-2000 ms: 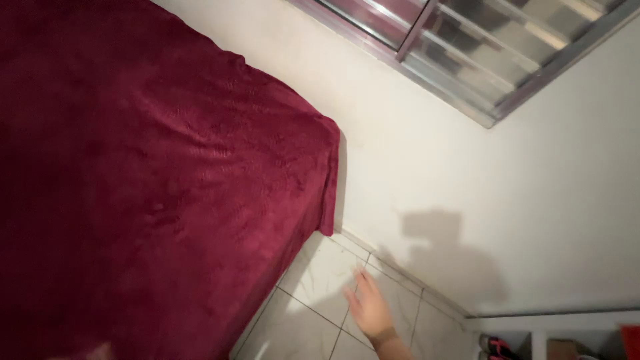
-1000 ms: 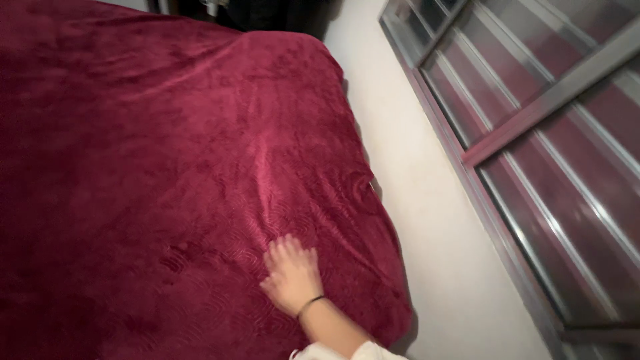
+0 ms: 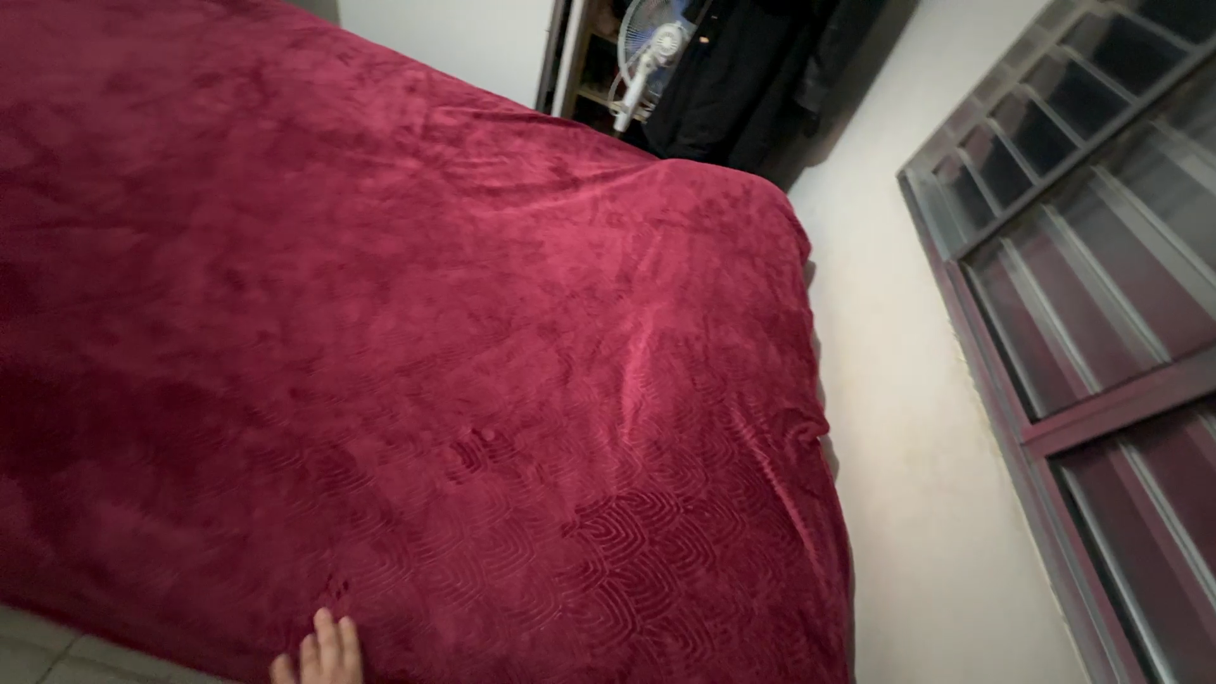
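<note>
A dark red, plush blanket (image 3: 532, 313) with an embossed arc pattern covers the bed and hangs over its edges. It has soft creases near the far right corner and along the right side. At the bottom edge of the view, left of centre, my left hand (image 3: 323, 654) lies on or just above the blanket. Only its fingers and part of the back show; the fingers are extended and slightly apart, and nothing is seen in them. My right hand is out of view.
A pale wall (image 3: 883, 408) runs close along the bed's right side, below a metal-framed louvred window (image 3: 1031, 437). Beyond the far edge stand a white fan (image 3: 655, 52) and hanging dark clothes (image 3: 731, 85). Floor tiles (image 3: 57, 651) show at the lower left.
My right hand, on or over the blanket a second ago, has left the view. My left hand now shows at the bottom. The view has swung from the floor corner toward the bed's far end.
</note>
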